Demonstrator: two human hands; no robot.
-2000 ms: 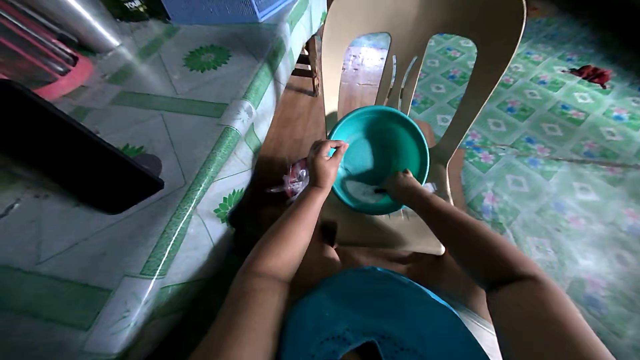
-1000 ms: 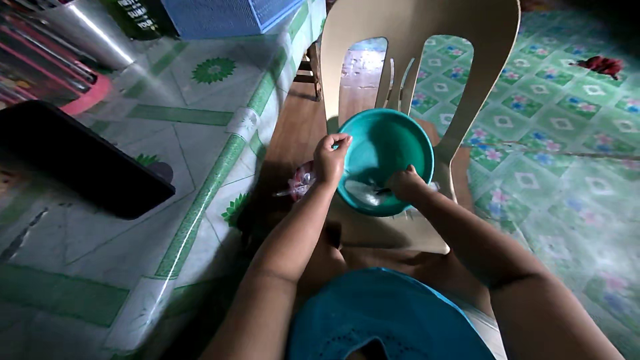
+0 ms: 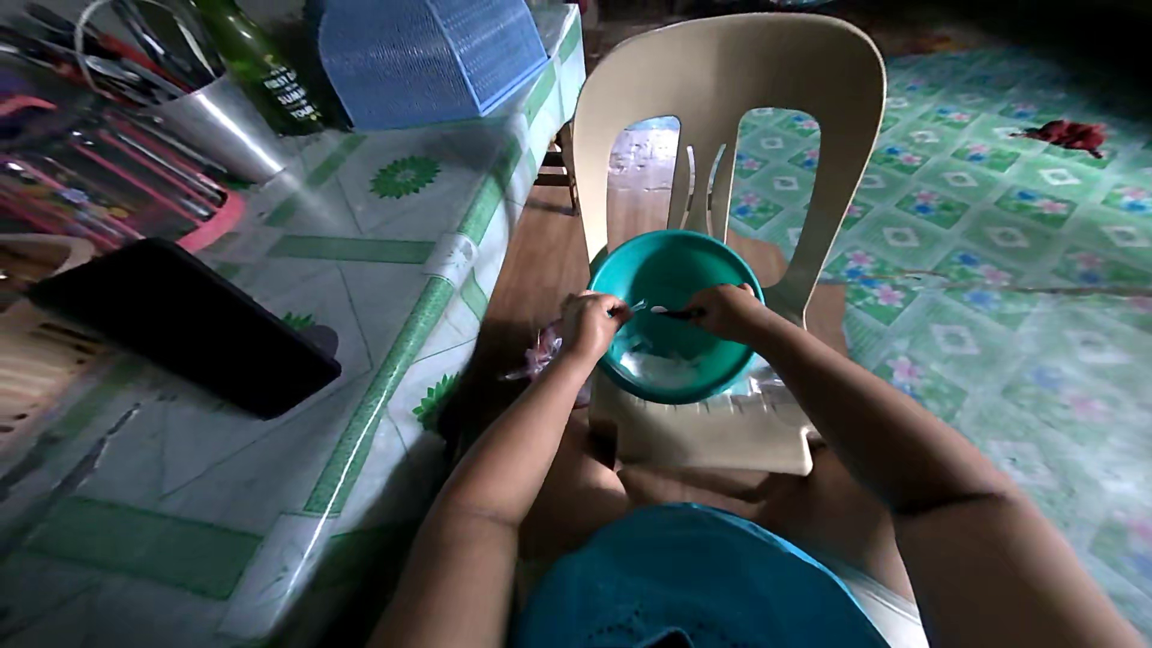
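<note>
A green plastic basin [image 3: 677,261] rests on the seat of a beige plastic chair [image 3: 733,54]. Inside its lower part lies something whitish and clear, like thin plastic [image 3: 661,367]; its exact kind cannot be told. My left hand [image 3: 594,322] is at the basin's left rim, fingers closed on a small clear piece. My right hand [image 3: 727,313] reaches over the right side and grips a small tool with a dark handle [image 3: 681,313], its pale tip pointing at my left fingers. The tool's kind is unclear.
At left stands a table with a green and white cover [image 3: 360,297], bearing a tilted black phone or tablet [image 3: 193,328], a metal utensil holder [image 3: 225,126], a green bottle [image 3: 270,81] and a blue woven box [image 3: 432,58]. A reddish plastic bundle [image 3: 543,353] lies beside the chair.
My right hand has risen from the lower right of the basin, bringing the tool's tip up close to my left fingers. My left hand stays at the left rim.
</note>
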